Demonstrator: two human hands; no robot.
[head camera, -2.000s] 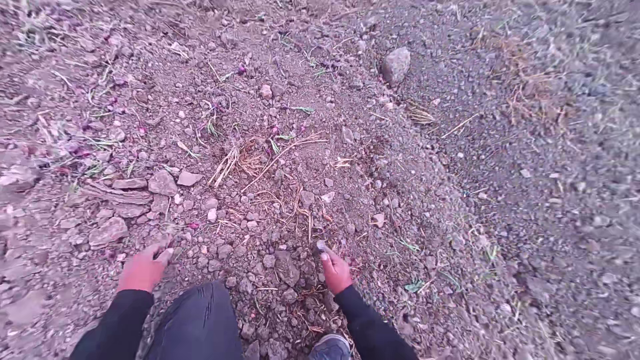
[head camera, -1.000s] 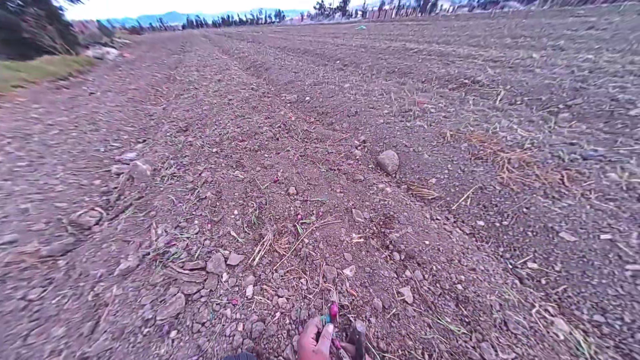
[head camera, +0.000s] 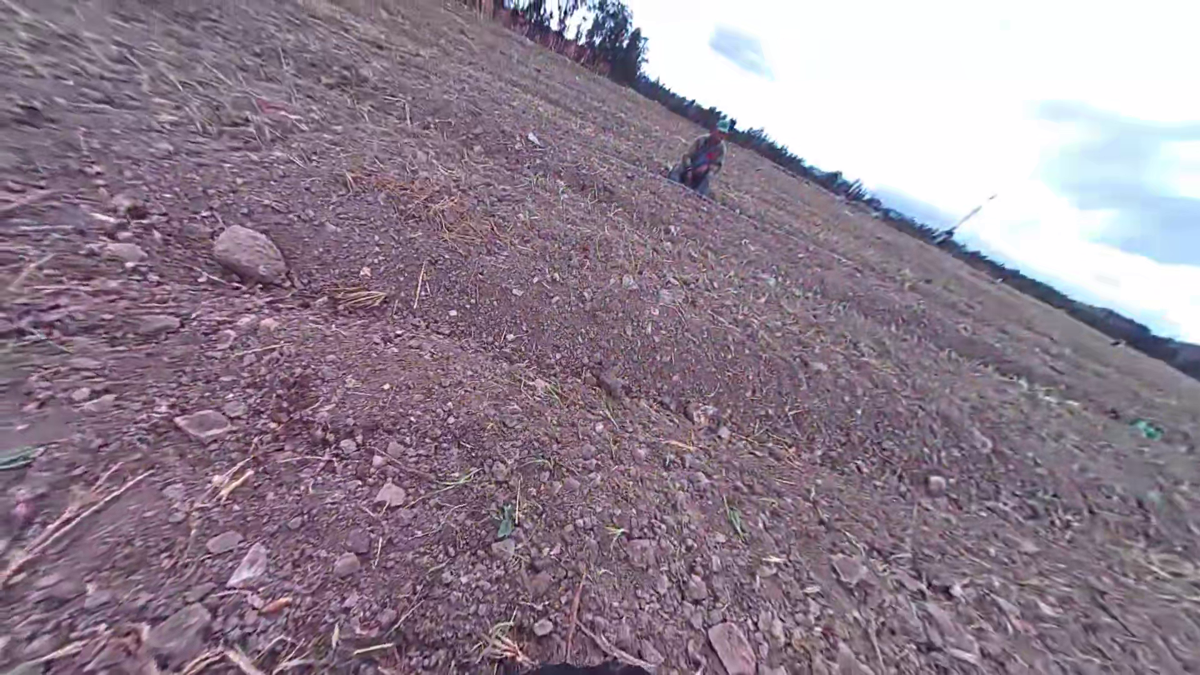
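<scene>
Neither my left hand nor my right hand shows in the head view. Stony, tilled soil (head camera: 600, 450) fills most of it, strewn with dry stalks and bits of green leaf. Toward the left lies a large rounded stone (head camera: 250, 254), with a small bundle of dry straw (head camera: 358, 297) beside it. A flat stone (head camera: 204, 425) rests lower down on that side. A small dark shape touches the bottom edge; what it is cannot be told.
Farther off, a person (head camera: 703, 161) in a green cap is out in the field. A green object (head camera: 1147, 429) lies at the far right. Dark trees (head camera: 614, 42) line the field's edge under a cloudy sky.
The view has swung right and tilted. Two seconds ago both hands were low over the soil; one second ago a hand held something purplish at the bottom. Now no hand shows.
</scene>
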